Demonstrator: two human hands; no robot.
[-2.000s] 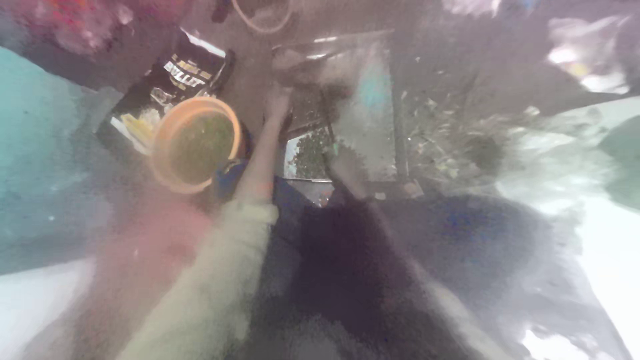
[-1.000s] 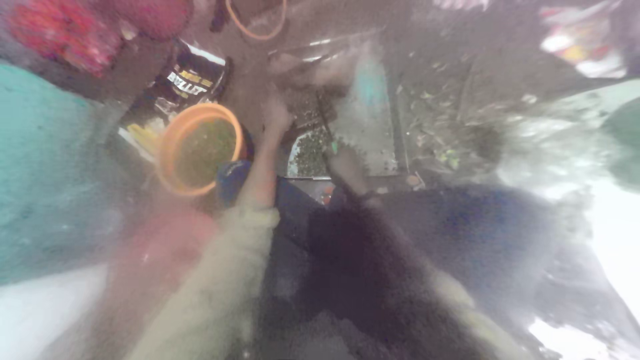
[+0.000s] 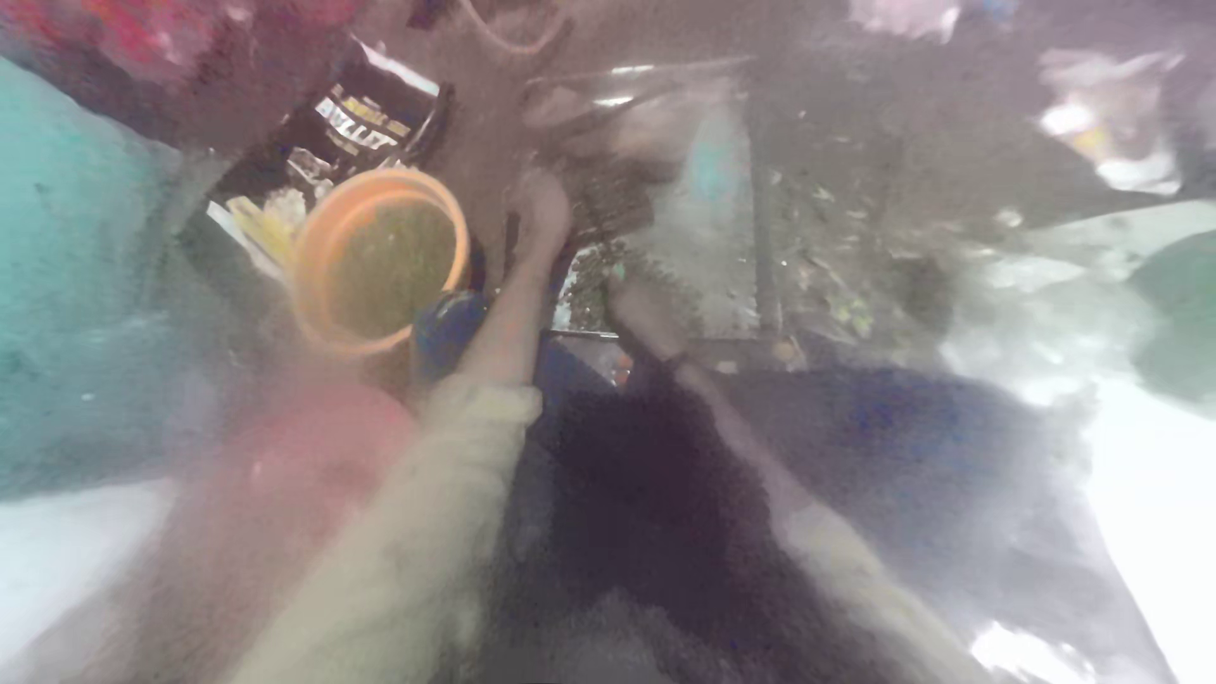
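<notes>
The view is hazy and blurred. My left hand (image 3: 543, 211) is at the left edge of a rectangular tray or board (image 3: 708, 242), close to dark material on it; its fingers are not clear. My right hand (image 3: 638, 304) is over the near part of the same surface, beside a pile of small dark green bits (image 3: 608, 275). A small greenish spot shows at its fingertips, and whether it grips something cannot be made out. An orange plastic bucket (image 3: 306, 285) holding greenish material stands left of my left forearm.
A black printed bag (image 3: 366, 114) lies behind the bucket. Scattered leafy debris (image 3: 836, 285) lies right of the tray. A crumpled wrapper (image 3: 1116, 123) is at the upper right, and a curved rim or hoop (image 3: 518, 46) at the top. A reddish rounded shape (image 3: 323, 446) sits at lower left.
</notes>
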